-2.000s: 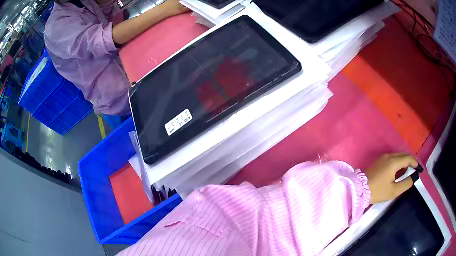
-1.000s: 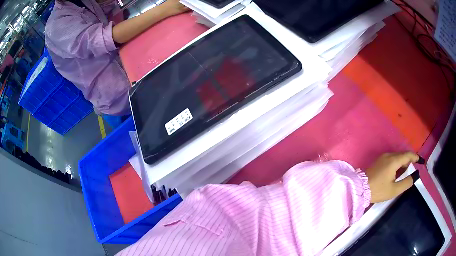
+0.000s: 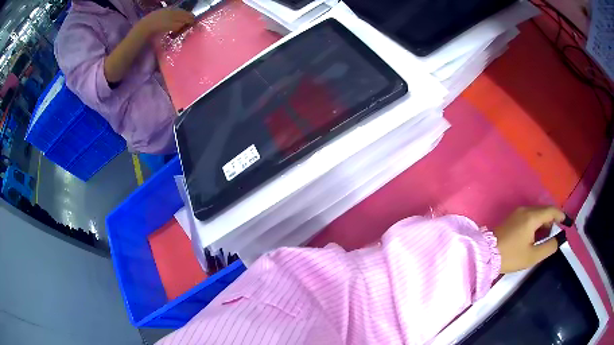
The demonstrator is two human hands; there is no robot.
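Observation:
My left hand (image 3: pixel 532 239), black caps on two fingertips, reaches in at the right. Its thumb and finger are apart, over the edge of a white sheet under a glossy black panel (image 3: pixel 545 303) cut off at the bottom right. I see nothing held. My right hand is out of the picture. Another black panel (image 3: pixel 289 114) with a white printed label (image 3: pixel 241 162) lies on a thick stack of white sheets (image 3: pixel 336 185). My pink striped sleeve (image 3: pixel 363 283) crosses in front of this stack.
A blue bin (image 3: pixel 128 269) stands below the stack at left. A second stack with a black panel (image 3: pixel 431 23) lies behind. Another person's hand (image 3: pixel 165 21) is over the pink-red bench at upper left. Cables (image 3: pixel 562 40) and a printed sheet (image 3: pixel 601 34) are at upper right.
My thumb and finger have parted slightly since the oldest frame. The other person's hand has moved left, away from the far stack. The panels have stayed in place.

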